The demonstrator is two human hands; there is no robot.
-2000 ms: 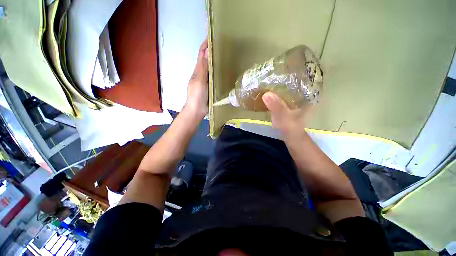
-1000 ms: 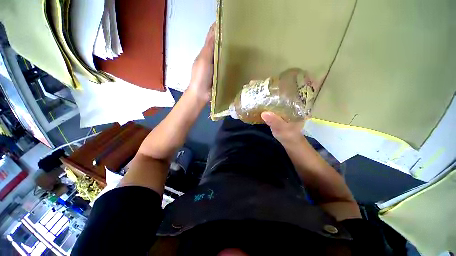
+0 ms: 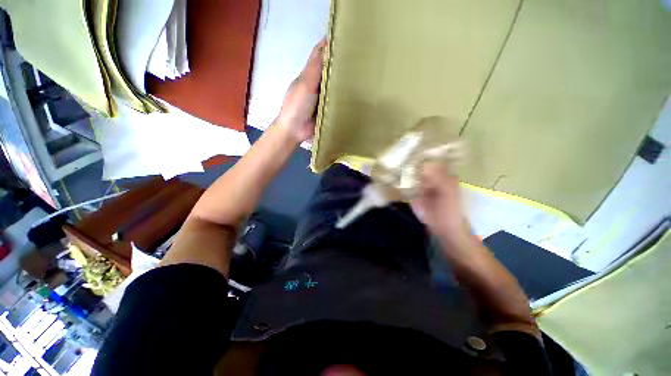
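A large olive-khaki bag panel [image 3: 566,95] lies before me, with a dark seam across it and a thin yellow line along its near edge. My left hand [image 3: 303,103] is flat against the panel's left edge; its fingers are partly hidden behind it. My right hand [image 3: 439,198] holds the clear glue bottle [image 3: 412,158], blurred by motion. The bottle's pale nozzle points down and left, off the panel, over my dark apron.
At upper left are stacked khaki pieces [image 3: 55,51], white sheets [image 3: 165,143] and a reddish-brown board [image 3: 217,66]. Another khaki piece [image 3: 618,316] is at lower right. A brown box-like object [image 3: 136,220] and yellowish scraps [image 3: 99,275] are at lower left.
The glue bottle has moved from the panel's left edge, first down along it to the corner, then off toward my body. My left hand remains at the edge.
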